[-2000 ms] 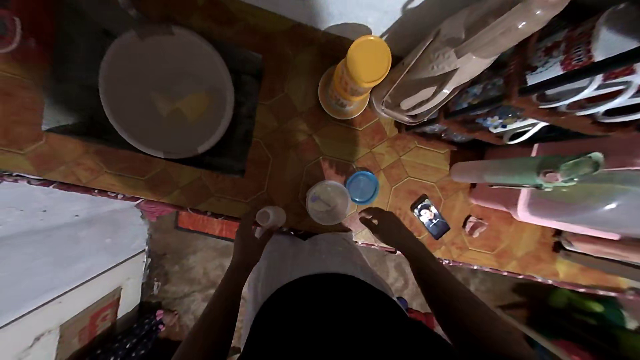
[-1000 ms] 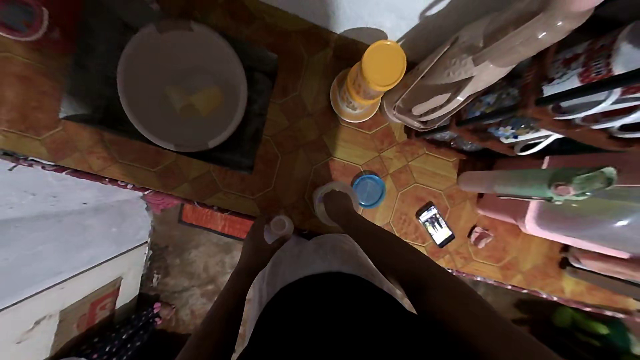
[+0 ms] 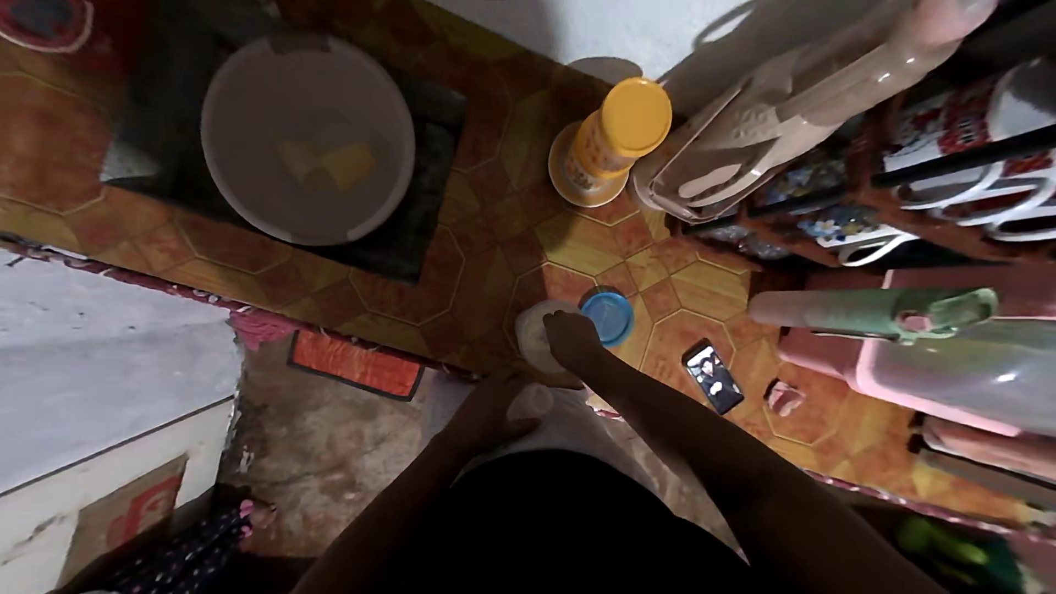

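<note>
My left hand (image 3: 495,417) is closed around a small whitish cup (image 3: 530,402) at the counter's front edge. Over a round, pale plastic tub (image 3: 536,337) my right hand (image 3: 571,337) is lowered, fingers bent at its opening; whether they grip something inside is hidden. A blue round lid (image 3: 607,318) lies just right of the tub. Farther right are a lit smartphone (image 3: 713,377) and a small pinkish object (image 3: 784,398). At the left, a large pale basin (image 3: 308,214) holds yellowish pieces (image 3: 348,165) in what looks like liquid.
A yellow-lidded container (image 3: 635,118) stands near the wall, beside a beige utensil holder (image 3: 718,177). A rack of mugs (image 3: 879,247), a green-topped bottle (image 3: 866,313) and pink-rimmed boxes (image 3: 932,396) line the right. The tiled counter (image 3: 487,330) ends along my body.
My right hand has moved left from beside the blue lid to the opening of the pale tub. My left hand keeps hold of the small cup.
</note>
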